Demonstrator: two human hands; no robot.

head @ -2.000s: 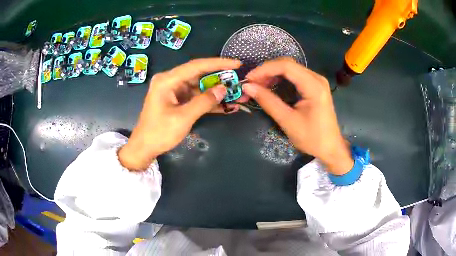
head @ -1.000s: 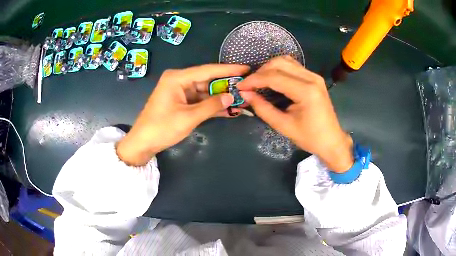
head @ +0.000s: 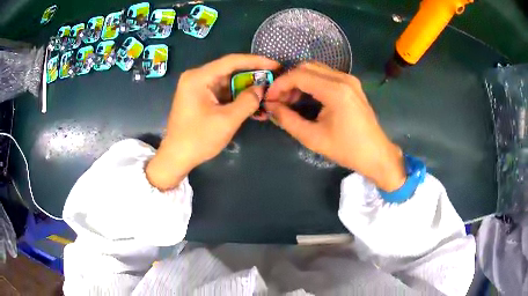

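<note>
My left hand [head: 211,118] holds a circuit board [head: 245,82] between thumb and fingers at the middle of the view. The board has a teal edge and a yellow-green patch and is tilted toward me. My right hand [head: 333,113] has its thumb and index fingertips pinched together at the board's right side. My fingers hide the board's right and lower part. I cannot tell whether my right fingertips hold a small part or the board itself. A blue strap is on my right wrist.
Two rows of similar boards [head: 105,55] lie at the upper left. A round perforated metal tray [head: 294,38] lies behind my hands. An orange screwdriver [head: 425,32] is at the upper right. Clear plastic lies at the left [head: 20,72] and right [head: 514,133] edges. A white cable [head: 26,173] runs at left.
My right fingertips have moved left over the board and now cover more of it. The bench items sit slightly higher in the view.
</note>
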